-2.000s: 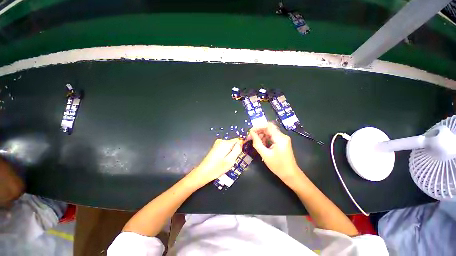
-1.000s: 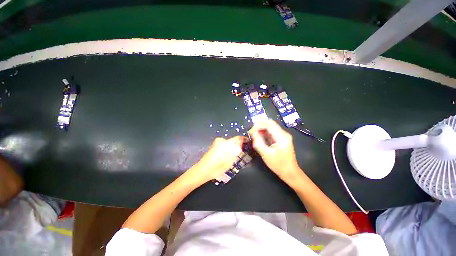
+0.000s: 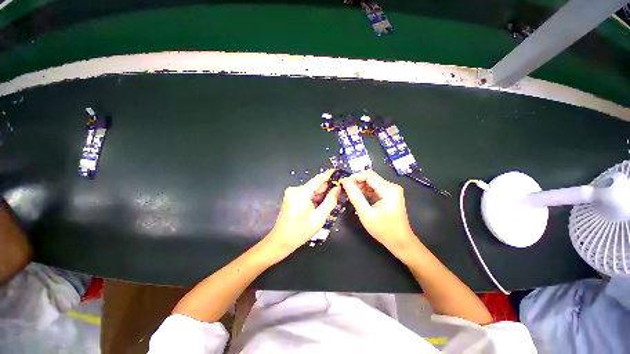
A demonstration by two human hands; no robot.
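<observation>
A blue circuit board assembly (image 3: 322, 234) hangs down between my two hands, its lower end showing. My left hand (image 3: 302, 211) and my right hand (image 3: 378, 206) pinch the dark end module (image 3: 338, 177) at its top between their fingertips. An orange bit shows at the fingertips; the fingers hide most of the board's upper part. Two more boards lie just beyond my hands, one (image 3: 354, 148) directly above and one (image 3: 396, 149) to its right. Tiny pale parts (image 3: 307, 173) are scattered beside my left fingertips.
Another board (image 3: 92, 151) lies far left. A thin dark stick (image 3: 430, 184) lies by the rightmost board. A white fan (image 3: 514, 209) with a cord stands right. Beyond the pale raised edge (image 3: 242, 63), boards lie on the green belt (image 3: 207, 33). Neighbours' sleeves show at both sides.
My left hand has moved slightly up, and the held board now hangs more steeply. The board on the belt has shifted left, and another dark item shows by the grey post.
</observation>
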